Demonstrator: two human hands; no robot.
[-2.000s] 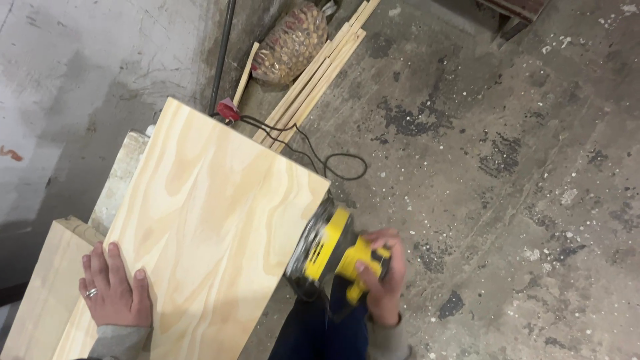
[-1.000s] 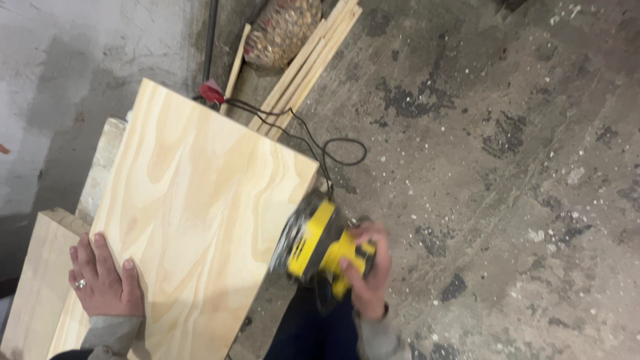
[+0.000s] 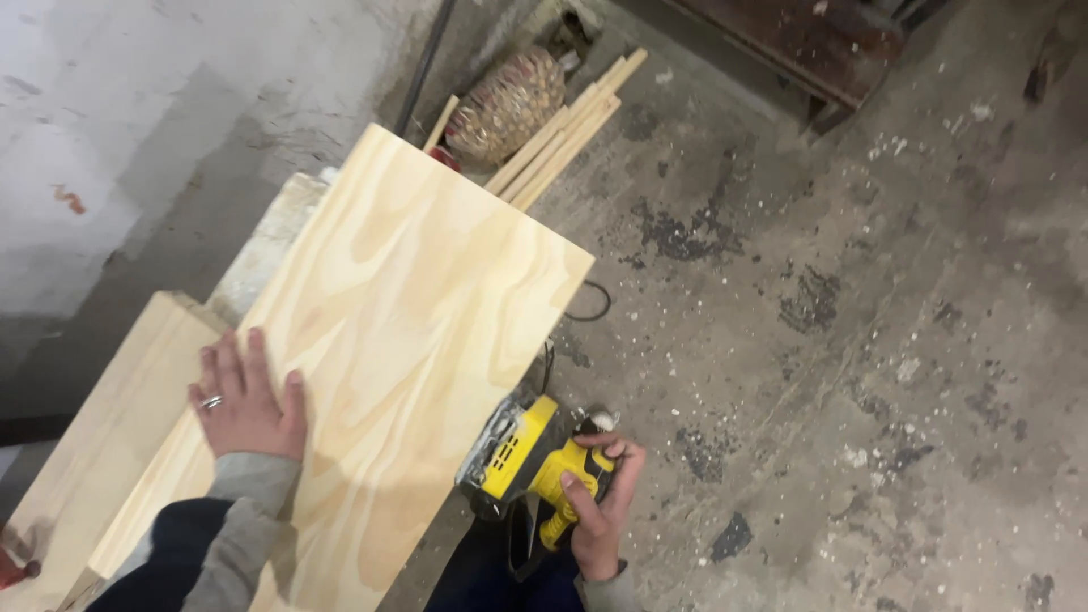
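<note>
My left hand (image 3: 252, 399), with a ring on one finger, lies flat near the left edge of a pale pine board (image 3: 399, 340). My right hand (image 3: 602, 501) grips a yellow and black power sander (image 3: 535, 467), turned on its side. The sander's pad side is against or very close to the board's right edge; whether they touch cannot be told. Part of a black cord (image 3: 593, 301) shows past the board's right edge.
Another pale board (image 3: 110, 450) lies at the left, beside a worn whitish block (image 3: 268, 246). Thin wooden strips (image 3: 565, 144) and a filled clear bag (image 3: 508, 106) rest on the floor by the wall. A dark reddish-brown bench-like piece (image 3: 799, 42) stands at the top right.
The sander in my right hand has moved down along the board's right edge. My left hand stays flat on the board. Less of the cord loop shows now.
</note>
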